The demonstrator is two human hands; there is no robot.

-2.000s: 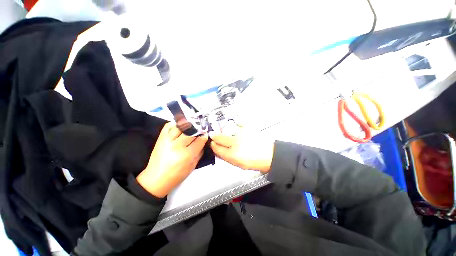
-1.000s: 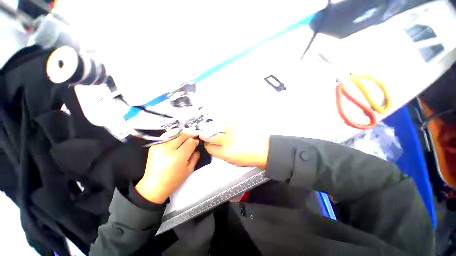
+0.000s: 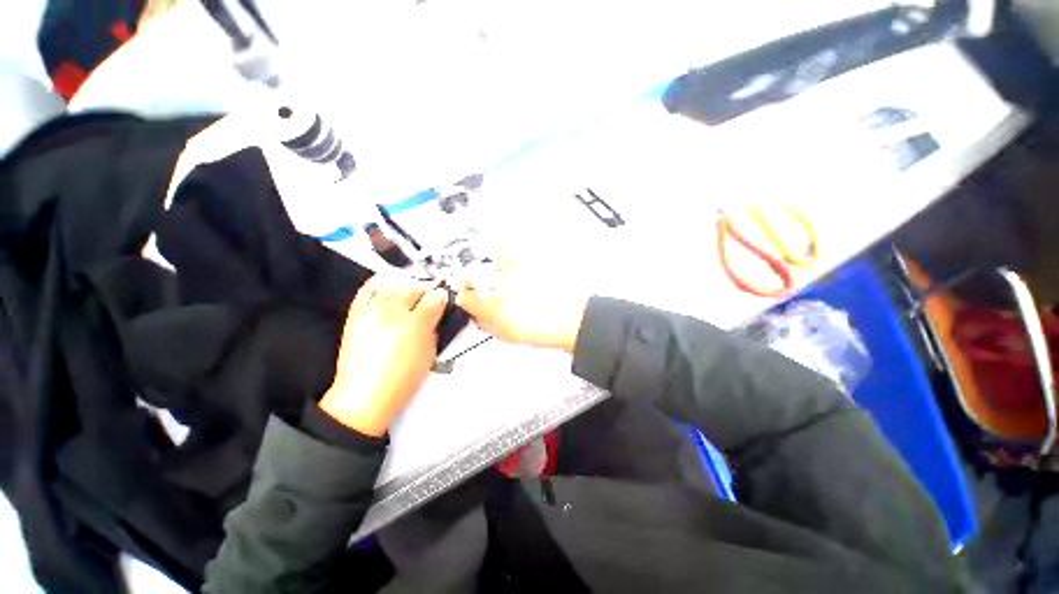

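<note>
The black garment (image 3: pixel 267 337) is heaped on the left and runs in to the needle area. My left hand (image 3: pixel 389 342) is closed on its edge just in front of the presser foot and needle (image 3: pixel 451 258). My right hand (image 3: pixel 523 304) pinches the same edge beside it, with the fingertips of both hands nearly touching. The fingertips partly hide the cloth edge. A small dark slim tool, likely the snips (image 3: pixel 442 364), lies or hangs by the cloth below the hands; it is too small to be sure.
Scissors with red-orange and yellow handles (image 3: pixel 761 265) lie right of the needle. The lamp (image 3: pixel 311 139) stands above left. A measuring scale (image 3: pixel 488 455) runs along the table's front edge. A blue crate (image 3: pixel 917 429) with a clear plastic bag (image 3: pixel 819 337) is at the right, near a metal-framed chair (image 3: pixel 987 360).
The view has shifted and turned. Both hands stay at the needle. Less black cloth shows below the fingertips, and a thin dark line now shows there.
</note>
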